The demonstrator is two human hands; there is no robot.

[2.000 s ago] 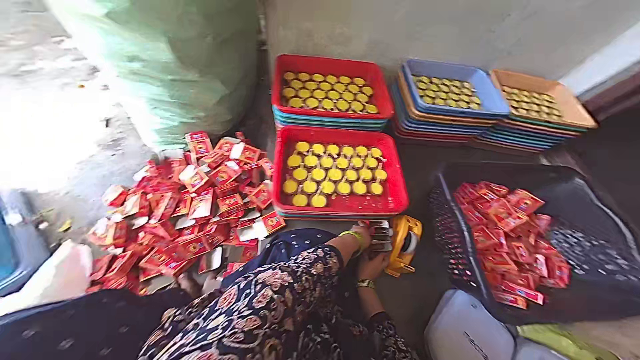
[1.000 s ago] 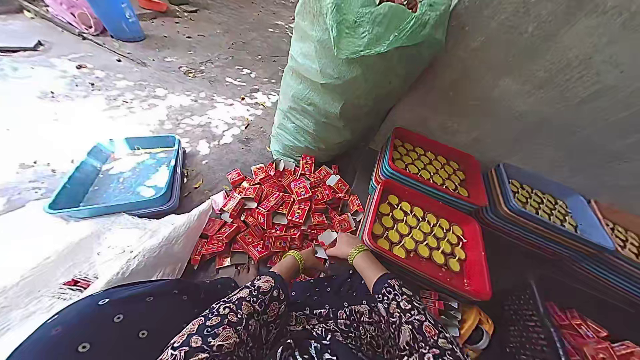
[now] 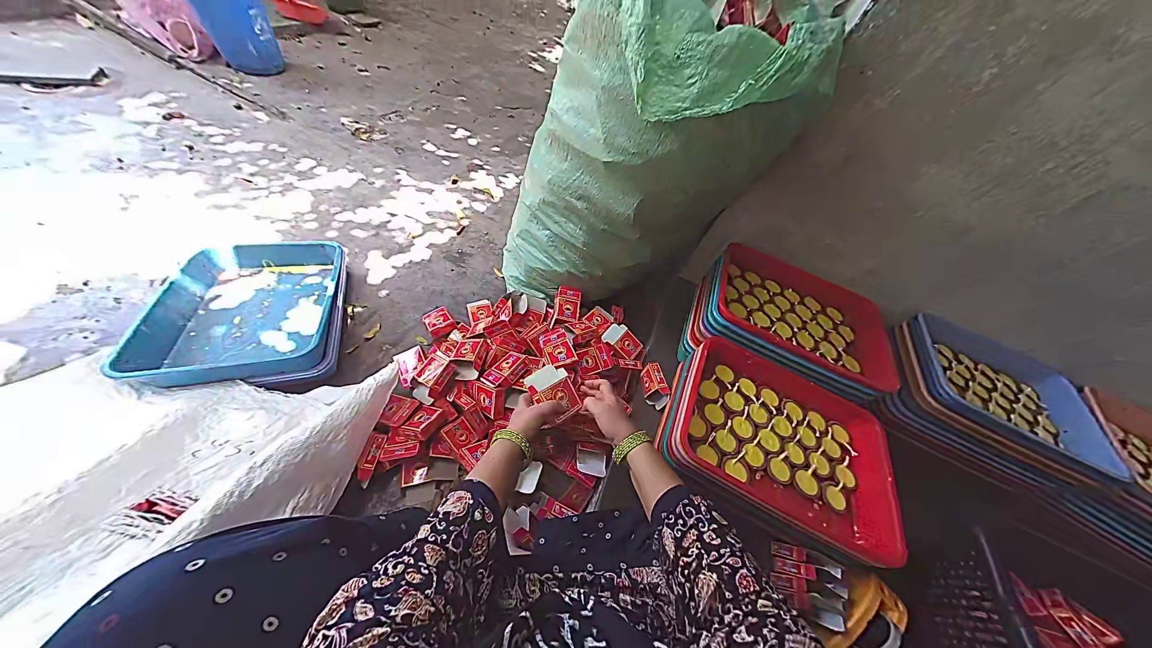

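Both hands are over a heap of small red printed cardboard boxes (image 3: 490, 360), some with white flaps raised. A red box (image 3: 555, 389) with an open flap lies between my left hand (image 3: 533, 416) and my right hand (image 3: 607, 409), gripped at its left side by the left fingers. The right fingers are close to its right edge; whether they grip it is unclear. Right of the heap, a red plastic tray (image 3: 886, 504) on a stack holds rows of round yellow-topped pieces with short pale stems. A similar red tray (image 3: 877, 355) sits behind it.
A full green woven sack (image 3: 621, 171) stands behind the heap. Blue trays (image 3: 135, 360) lie at left beside a white sack (image 3: 261, 441). At right are a stacked blue tray (image 3: 1093, 450), a yellow tape dispenser (image 3: 868, 612), more red boxes (image 3: 792, 571) and a black crate (image 3: 981, 585).
Both hands have moved from beside the yellow dispenser to the box heap, and a box is now between them. The view has swung left.
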